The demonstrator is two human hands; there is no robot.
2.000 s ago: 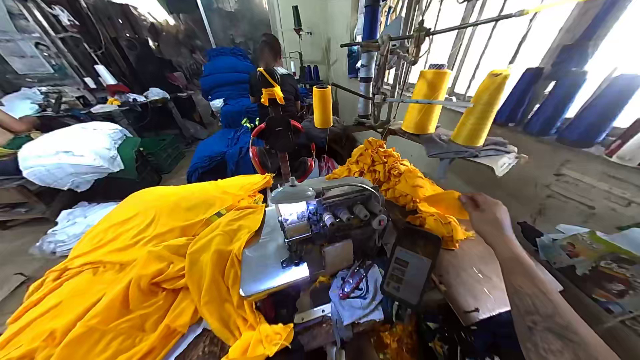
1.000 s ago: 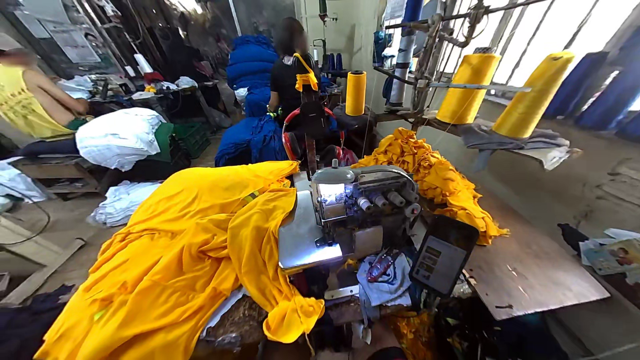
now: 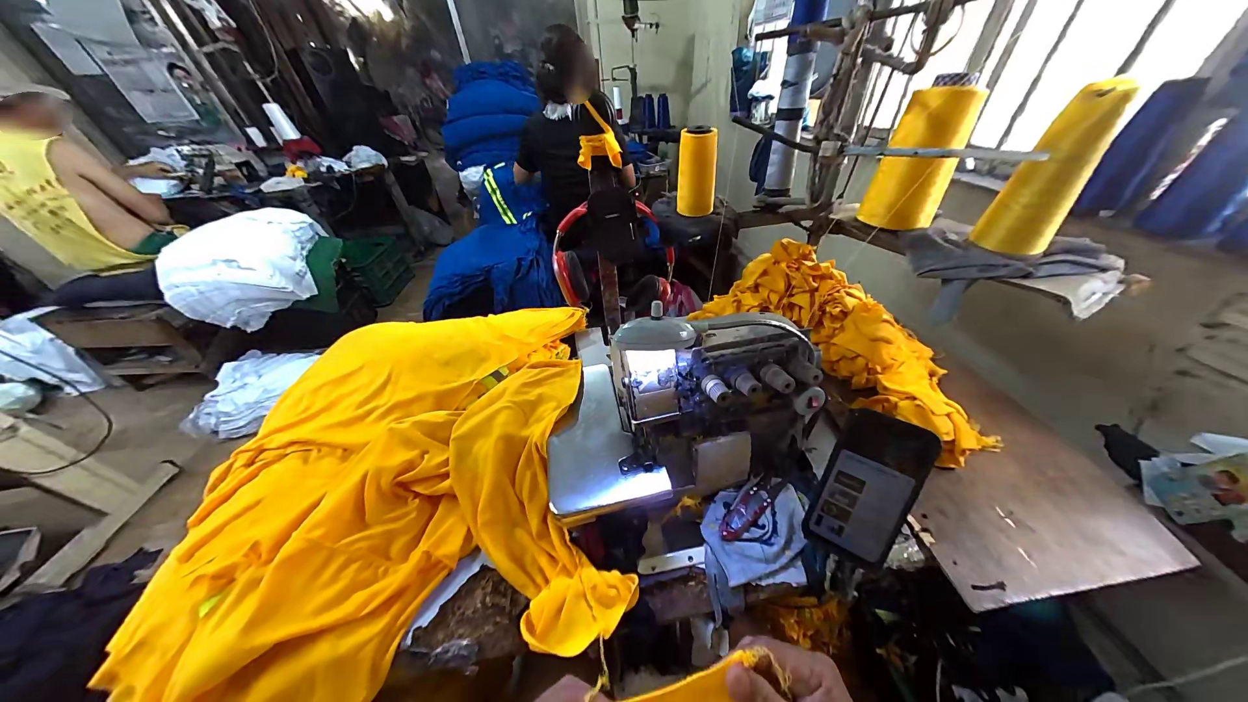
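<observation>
At the bottom edge of the view my right hand (image 3: 792, 673) pinches a small yellow fabric piece (image 3: 687, 682) with frayed edges. My left hand (image 3: 570, 690) shows only in part, at that piece's left end. Beyond them stands an overlock sewing machine (image 3: 721, 375), its lamp lit over the metal plate (image 3: 597, 448). Large yellow cloth (image 3: 370, 478) lies heaped to the left of the machine. Behind it and to the right is a pile of small yellow fabric pieces (image 3: 838, 322). A phone (image 3: 871, 487) leans at the machine's right front, beside a rag (image 3: 756, 546) with a red tool on it.
Yellow thread cones (image 3: 921, 156) stand on a rack at the right, above a wooden board (image 3: 1053, 507). Red and black headphones (image 3: 570, 253) hang behind the machine. One person (image 3: 575, 127) is beyond, near blue cloth stacks (image 3: 487, 117); another (image 3: 88, 195) sits at the far left.
My right hand was at the pile of yellow pieces two seconds ago and was out of view one second ago. Now both hands are at the bottom edge with a yellow piece.
</observation>
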